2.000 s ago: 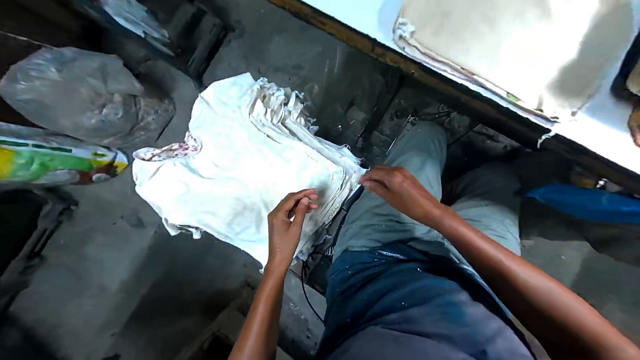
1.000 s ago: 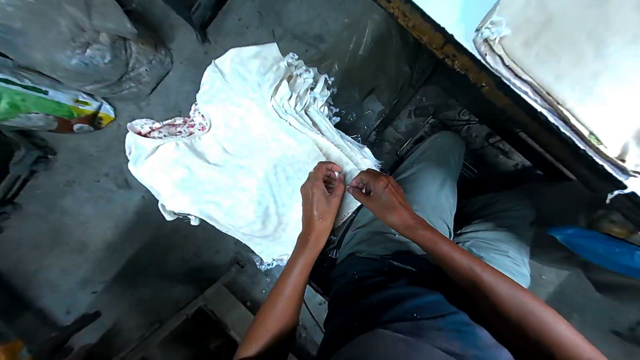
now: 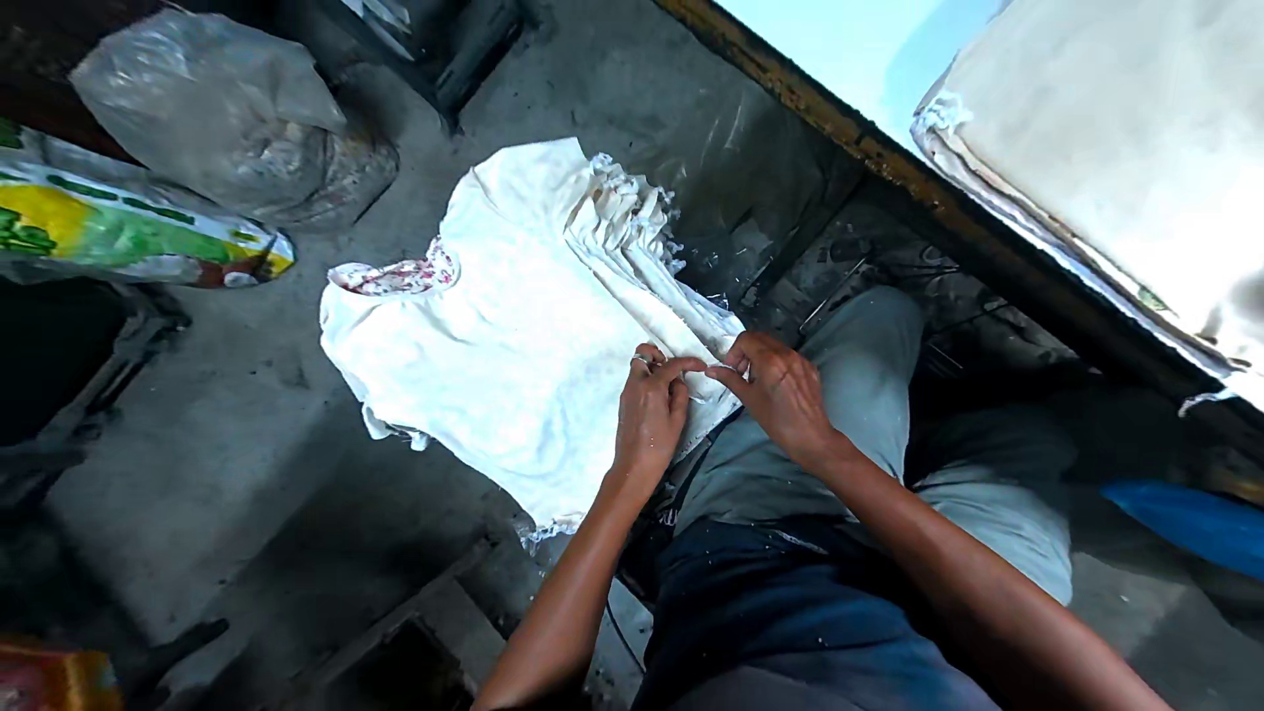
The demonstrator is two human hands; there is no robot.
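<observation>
A stack of white fabric garment pieces [image 3: 513,326] with frayed edges lies beside my knees, its layers fanned at the upper right. Red-patterned cloth [image 3: 400,276] shows at a curved cutout on its left. My left hand [image 3: 657,405], with a ring on one finger, is over the stack's near right edge, thumb and fingertips close together. My right hand [image 3: 780,390] meets it there, fingers bent, pinching at the cloth's edge. A small white bit shows between the fingertips; whether it is thread or fabric I cannot tell.
At upper right is a table edge [image 3: 859,138] with a thick stack of pale cloth [image 3: 1106,168] on it. A clear plastic bag [image 3: 217,109] and a green and yellow printed sack [image 3: 128,217] lie at left. Something blue [image 3: 1195,523] is at far right.
My hands, apart two seconds ago, have come together at the edge of the white stack. The view has shifted between frames.
</observation>
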